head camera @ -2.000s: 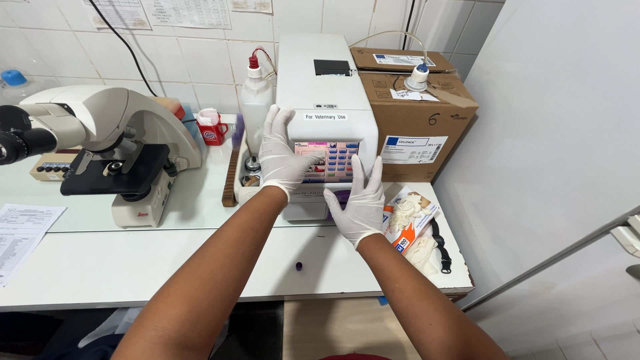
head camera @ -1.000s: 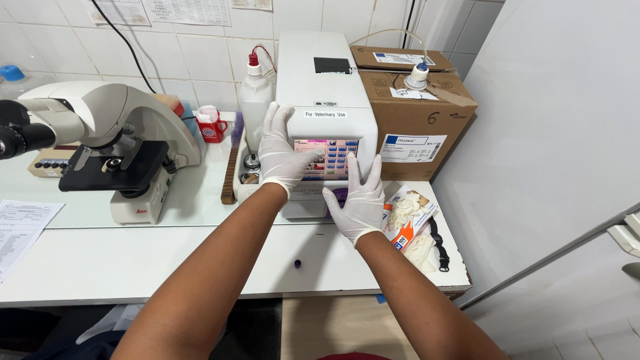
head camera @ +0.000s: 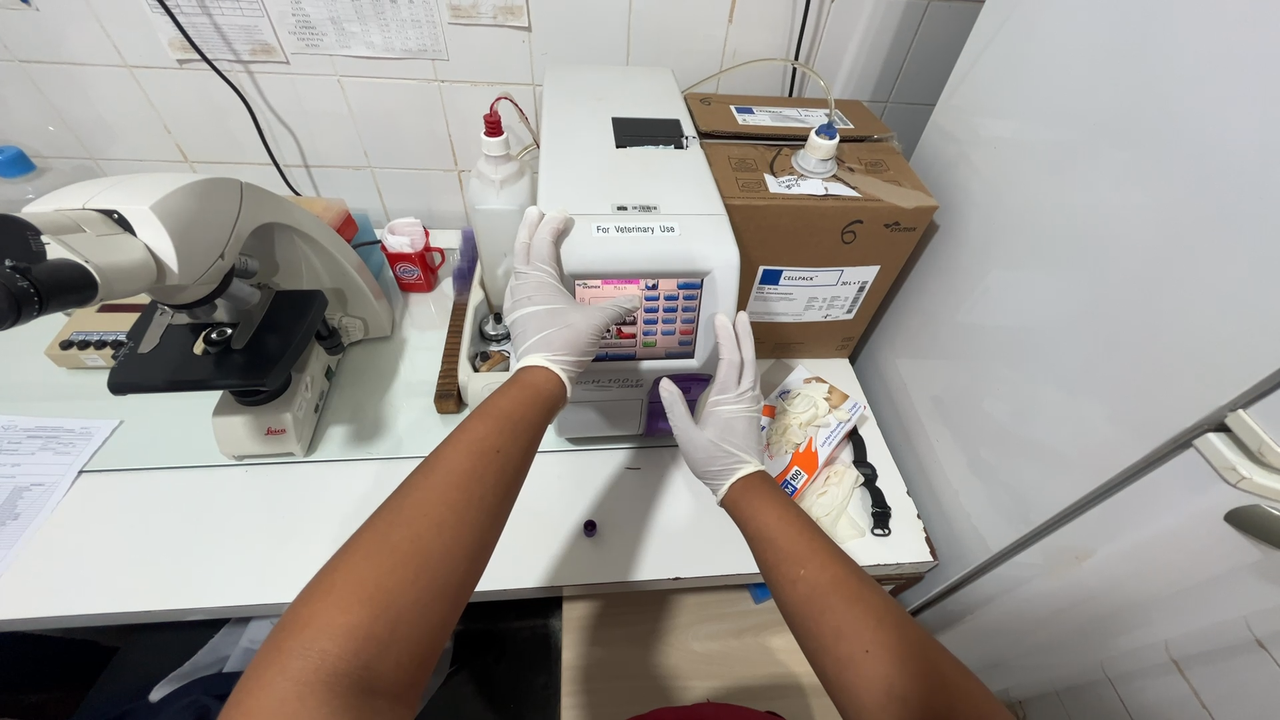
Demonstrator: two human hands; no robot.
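Note:
A white Sysmex blood analyzer [head camera: 640,150] stands against the tiled wall, its lit touchscreen [head camera: 680,320] facing me. My left hand [head camera: 555,300], in a white glove, rests against the front left of the machine, with the thumb over the screen and the fingers pointing up. My right hand [head camera: 718,410], gloved too, is at the lower right of the front, fingers spread and nothing held. Partly hidden behind it is the purple part [head camera: 668,402] of the analyzer. A small dark purple tube cap [head camera: 590,528] lies on the white bench in front.
On the left are a Leica microscope [head camera: 270,240], printed papers [head camera: 45,470] and a red container [head camera: 412,265]. A plastic bottle [head camera: 498,200] with a red cap stands beside the analyzer. On the right are a cardboard box [head camera: 820,240], a glove box [head camera: 805,470] and a black strap [head camera: 873,485].
My right hand's fingers have moved slightly off the screen's right edge, where they were one second ago. My left thumb stays over the screen.

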